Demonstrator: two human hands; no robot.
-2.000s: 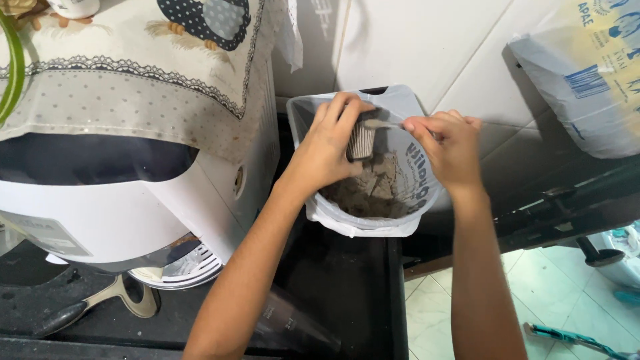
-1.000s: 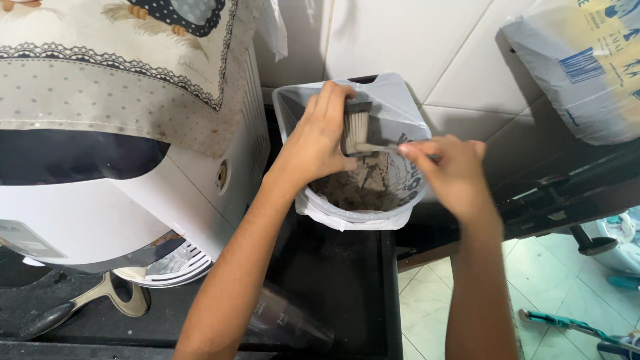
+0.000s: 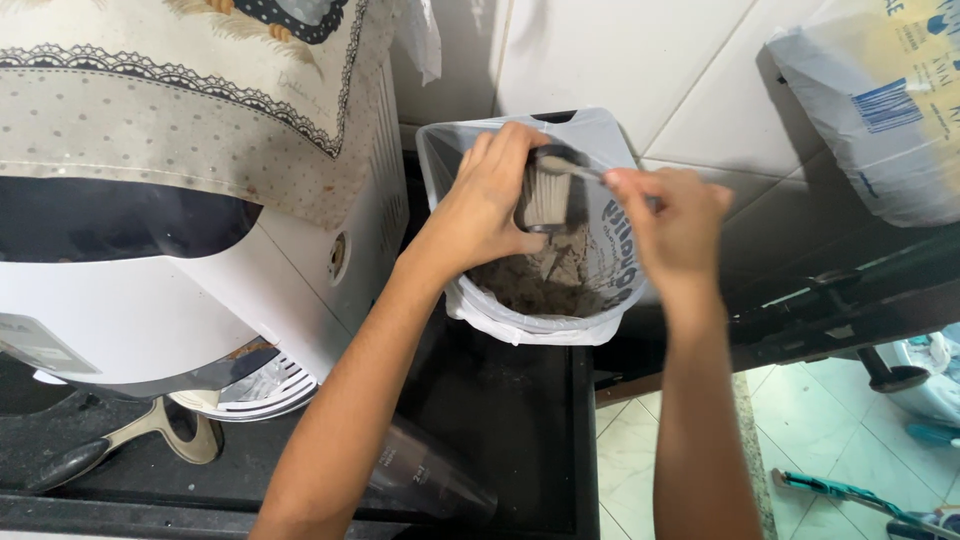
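Note:
My left hand (image 3: 491,199) grips a pleated cylindrical filter (image 3: 546,199) with a dark rim, tilted inside the mouth of a bin. My right hand (image 3: 667,214) holds a thin handled tool (image 3: 574,166), perhaps a brush or spoon; its blurred head is at the filter's upper end. The bin, lined with a white plastic bag (image 3: 517,326) bearing print, contains grey-brown dust and debris (image 3: 525,285) below both hands.
A white appliance (image 3: 157,322) under a patterned cloth (image 3: 172,112) stands left. A dark transparent container (image 3: 427,472) and a beige-and-black handled part (image 3: 169,435) lie on the black surface (image 3: 510,420). A plastic package (image 3: 877,112) is at upper right.
The tool's head in my right hand has moved from the filter's lower part up to its upper end. My left hand keeps its hold on the filter.

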